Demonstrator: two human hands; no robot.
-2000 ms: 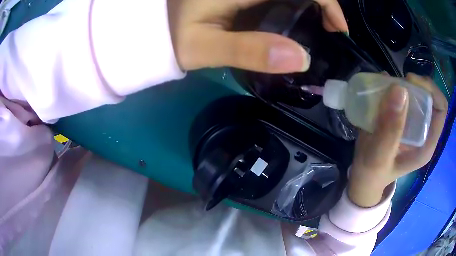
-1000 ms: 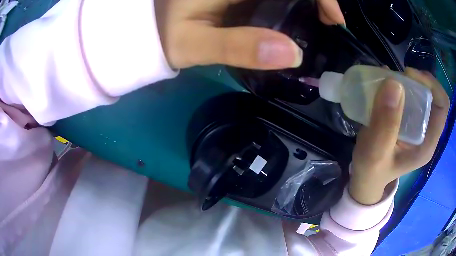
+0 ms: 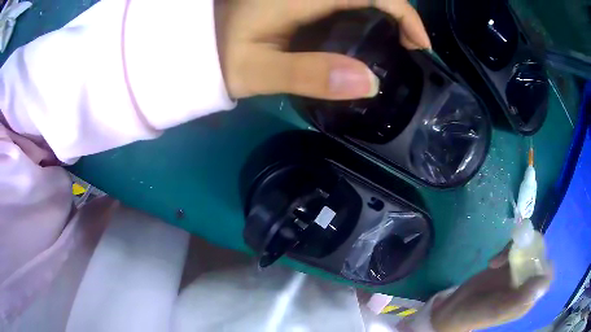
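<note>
My left hand (image 3: 304,58) holds the raised black flap of a black two-well housing (image 3: 405,155) at the upper middle. The flap and fingers hide part of its first well; crinkled clear film lies in its second well. My right hand (image 3: 489,298) is at the lower right, slightly blurred, holding the clear dispensing bottle (image 3: 528,259). The white glue bottle (image 3: 528,191) with an orange-brown nozzle lies just beyond it. A nearer black housing (image 3: 334,259) has its flap up, a small white square in one well and clear film in the other.
Another black housing (image 3: 502,71) lies at the upper right. The green mat (image 3: 175,175) is under everything. The blue board (image 3: 573,227) is along the right edge. Yellow-and-black marking (image 3: 398,310) shows below the mat's near edge.
My right hand has moved the clear bottle out of the held housing, down to the lower right. The white glue bottle and the held housing's film well are now uncovered.
</note>
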